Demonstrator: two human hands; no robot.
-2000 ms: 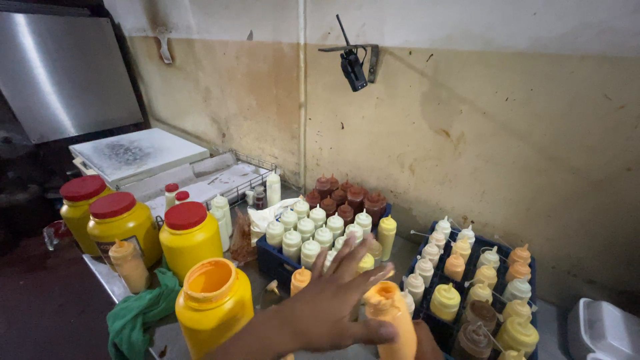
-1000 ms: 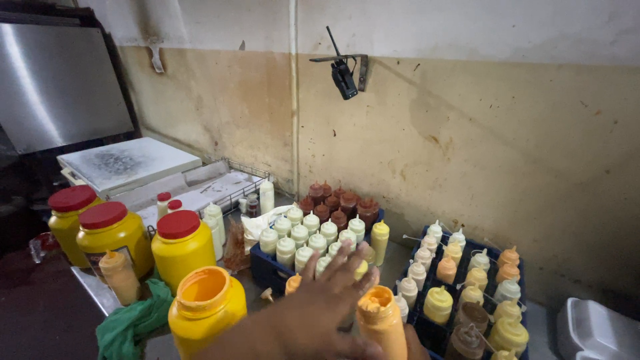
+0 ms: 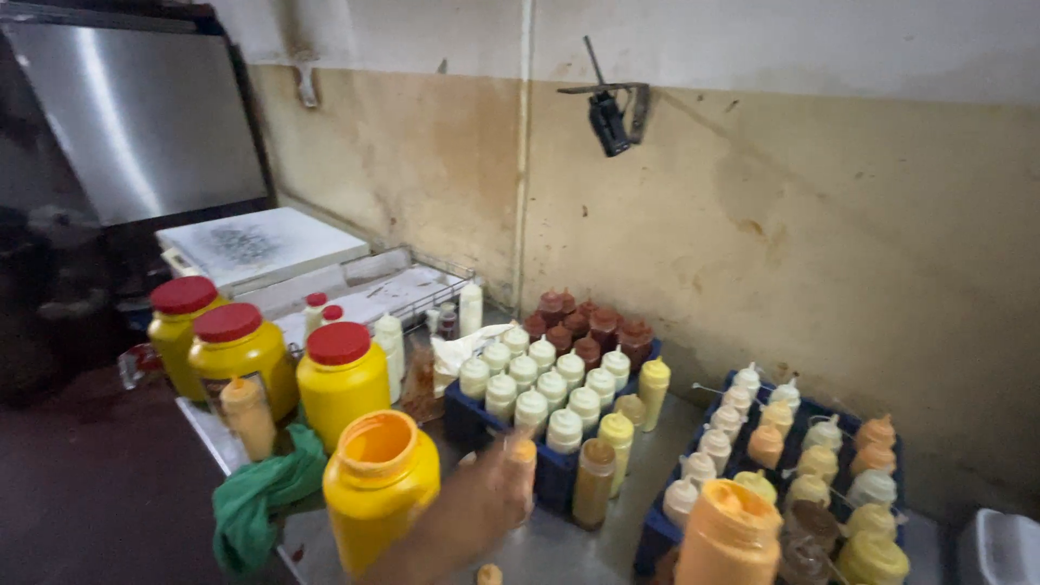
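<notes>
My left hand (image 3: pixel 497 487), blurred, reaches from below to a squeeze bottle with orange sauce (image 3: pixel 522 467) beside the left blue crate (image 3: pixel 479 418); whether its fingers close on the bottle cannot be told. At the lower right, my right hand (image 3: pixel 666 566), mostly hidden, holds an uncapped squeeze bottle (image 3: pixel 727 540) filled with orange sauce. An open yellow jar (image 3: pixel 382 496), orange inside its mouth, stands left of my left hand. A small orange nozzle tip (image 3: pixel 489 575) shows at the bottom edge. The left crate holds pale and dark red sauce bottles.
Another blue crate (image 3: pixel 650 540) with mixed sauce bottles stands at the right. Three red-lidded yellow jars (image 3: pixel 343 390), an orange bottle (image 3: pixel 248 418) and a green cloth (image 3: pixel 258 496) are at the left. Behind them is a wire tray (image 3: pixel 439 296). A handheld radio (image 3: pixel 608 122) hangs on the wall.
My left hand has left the mouth of the open bottle and moved left to the orange squeeze bottle by the crate. The uncapped bottle is now lower and farther right.
</notes>
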